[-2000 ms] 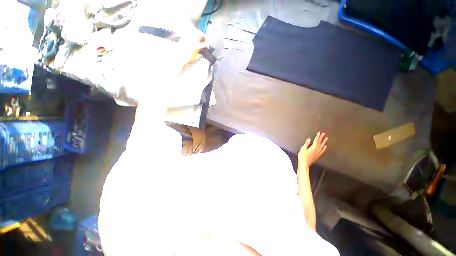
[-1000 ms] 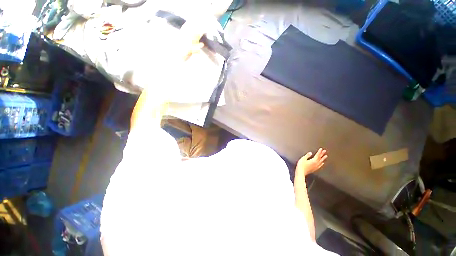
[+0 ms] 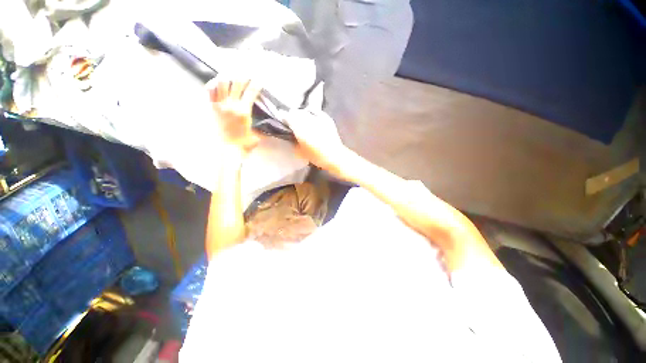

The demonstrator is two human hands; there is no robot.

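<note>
Light cut pieces [image 3: 170, 106] with dark strips lie in a stack at the upper left, strongly overexposed. My left hand [image 3: 234, 110] lies over the stack, its fingers spread. My right hand [image 3: 306, 127] is at the stack's right edge, beside a dark cloth piece [image 3: 272, 122] between the hands. Glare hides its fingers, so its grip cannot be told. A navy garment panel [image 3: 524, 57] lies flat at the upper right. A tan cardboard template [image 3: 612, 176] lies near the right edge.
The grey-brown table cover [image 3: 453, 135] is under the navy panel. Blue crates [image 3: 57, 241] stand at the lower left. A blue bin edge shows at the top right corner. A curved dark object [image 3: 559, 283] is below the table's front edge.
My right hand has moved left from the table's front edge to the light stack. My left hand now shows spread on the stack. The view has shifted, bringing the navy panel closer.
</note>
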